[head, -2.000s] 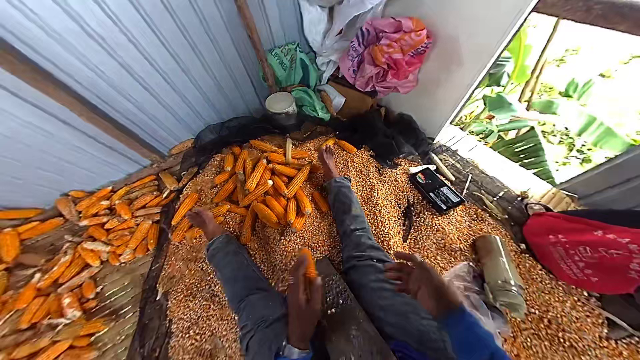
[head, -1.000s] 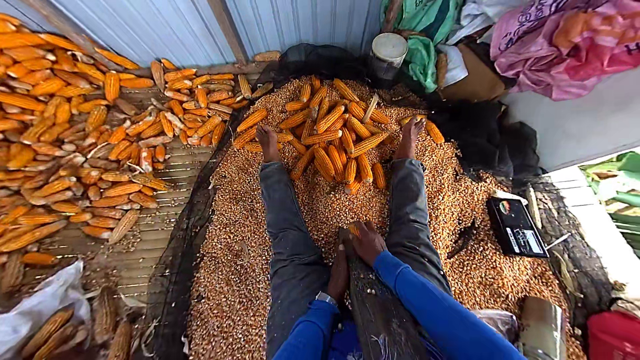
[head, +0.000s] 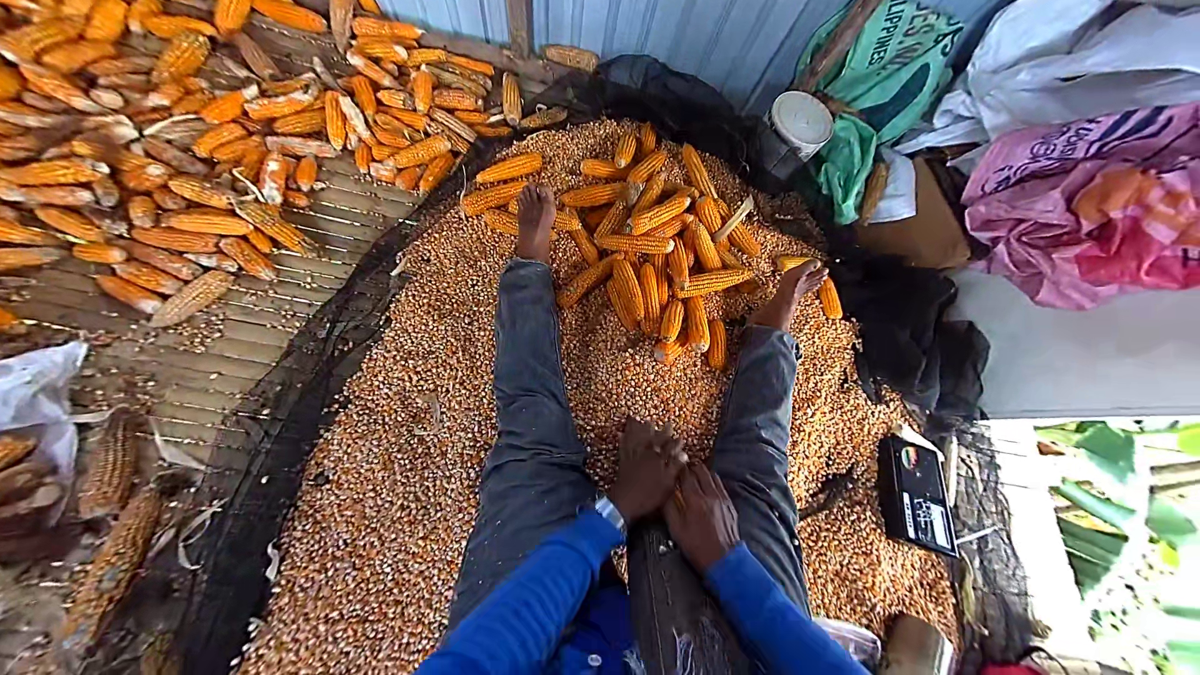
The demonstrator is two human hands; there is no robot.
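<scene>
My left hand, with a watch at its wrist, and my right hand meet between my thighs, at the end of a dark wooden piece. A small bit of orange shows between them, likely part of a corn cob; most of it is hidden by the fingers. Loose corn kernels spread under and around my legs. A pile of orange corn cobs lies on the kernels between my bare feet.
Many more cobs lie on the slatted floor at the left. Black netting borders the kernels. A lidded container, plastic sacks and a black radio-like device are at the right, with a cylindrical container near the bottom edge.
Two seconds ago my hands were apart, the left one holding a cob upright; now they are together. The view has swung to the left.
</scene>
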